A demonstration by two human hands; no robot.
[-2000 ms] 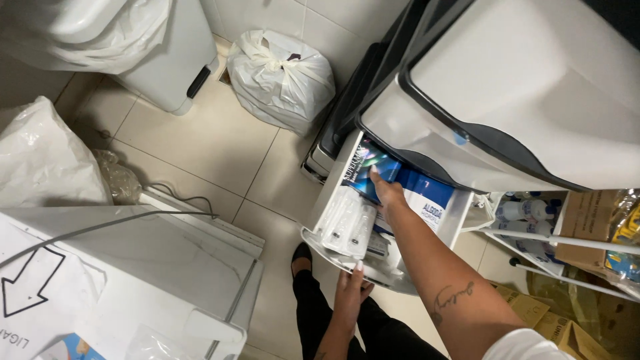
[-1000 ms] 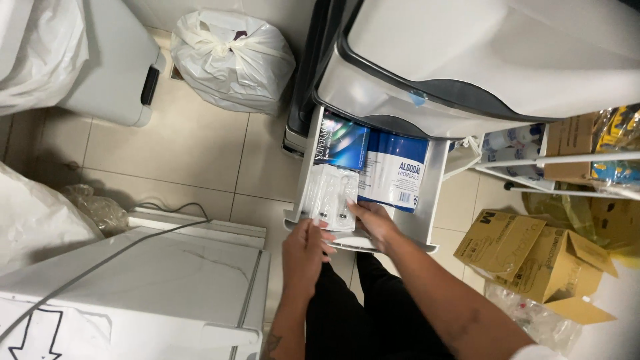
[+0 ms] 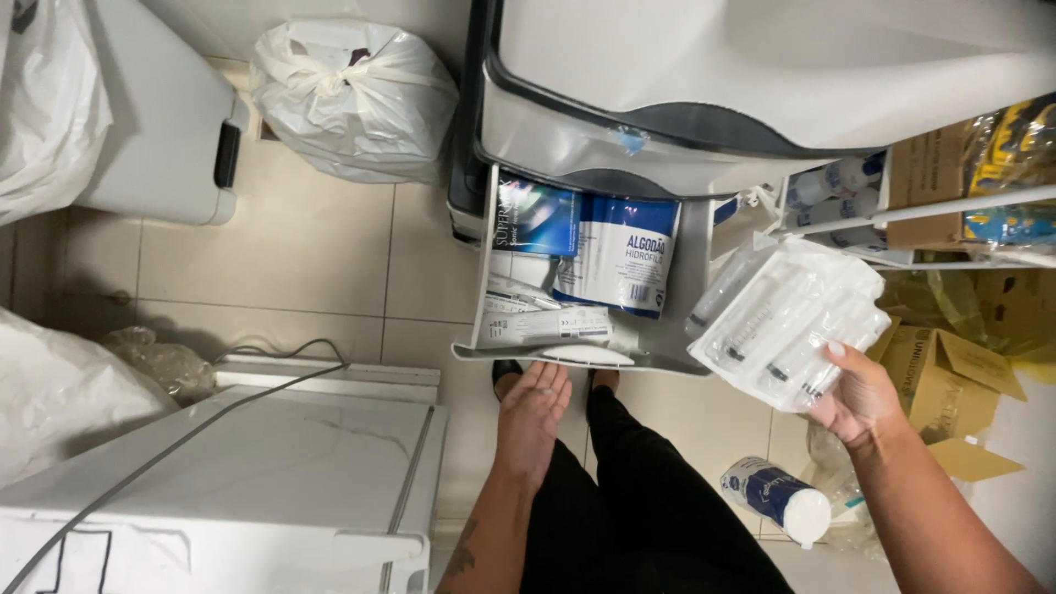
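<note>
My right hand (image 3: 858, 396) grips a bundle of wrapped plastic syringes (image 3: 784, 322), held up to the right of the pulled-out drawer. My left hand (image 3: 536, 412) is at the drawer's front edge (image 3: 660, 361), palm up with fingers extended, holding nothing; whether it touches the edge is unclear. Inside the drawer lie a blue Supermax box (image 3: 540, 223), a blue and white packet of cotton wool (image 3: 623, 260) and several white paper-and-plastic packets (image 3: 549, 323) near the front.
Above the drawer, a white unit (image 3: 742, 66) overhangs. A tied white bag (image 3: 355, 99) and grey bin (image 3: 157, 124) stand at upper left, a white cabinet (image 3: 272, 462) at lower left. A wire shelf (image 3: 973, 202), opened cardboard box (image 3: 932, 379) and blue-white canister (image 3: 775, 495) are on the right.
The wrapped syringes, in the drawer a second ago, are now lifted out to the right in my right hand. White packets show where they lay. My left hand has turned palm up.
</note>
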